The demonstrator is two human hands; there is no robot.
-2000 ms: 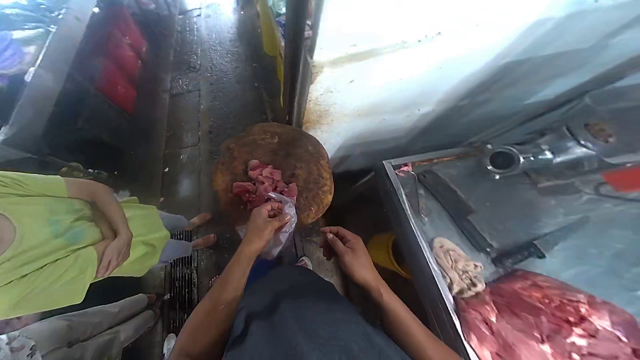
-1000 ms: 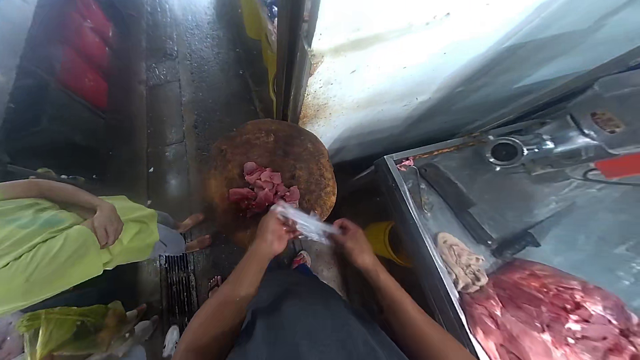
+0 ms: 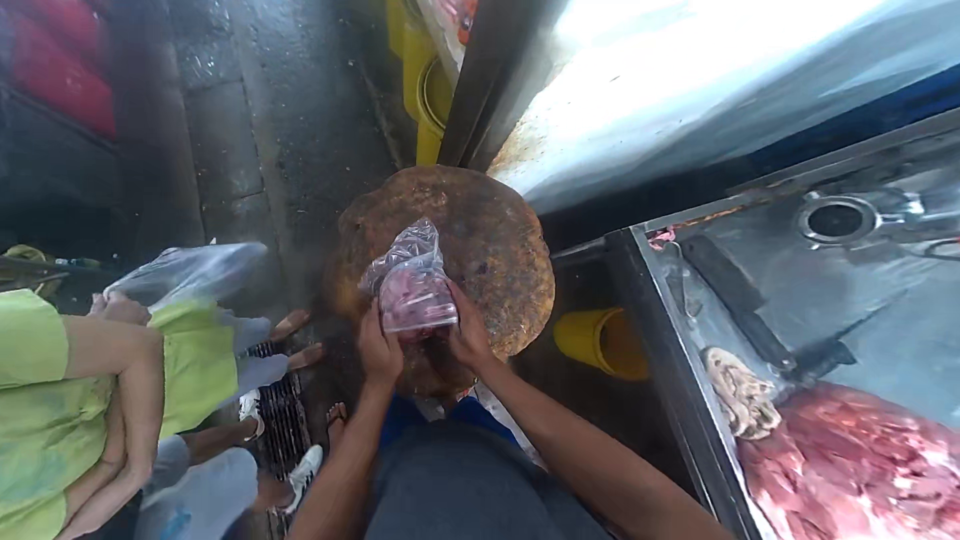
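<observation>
A clear plastic bag with pink meat pieces inside or under its film is between my hands, above a round wooden chopping block. My left hand grips the bag's left side. On its right side my right hand has hold of it too. The upper part of the bag is crumpled. Some darker red meat shows just below the bag's lower edge; my fingertips are partly hidden.
To the right a metal table carries a cleaver, a cloth and a large heap of raw meat. A yellow bucket stands between block and table. At left, people in light green tops stand close, one holding a plastic bag.
The meat pieces lay loose on the block before; now meat shows through the bag between my hands. Both hands have moved onto the bag's sides. A person at left now holds up a plastic bag.
</observation>
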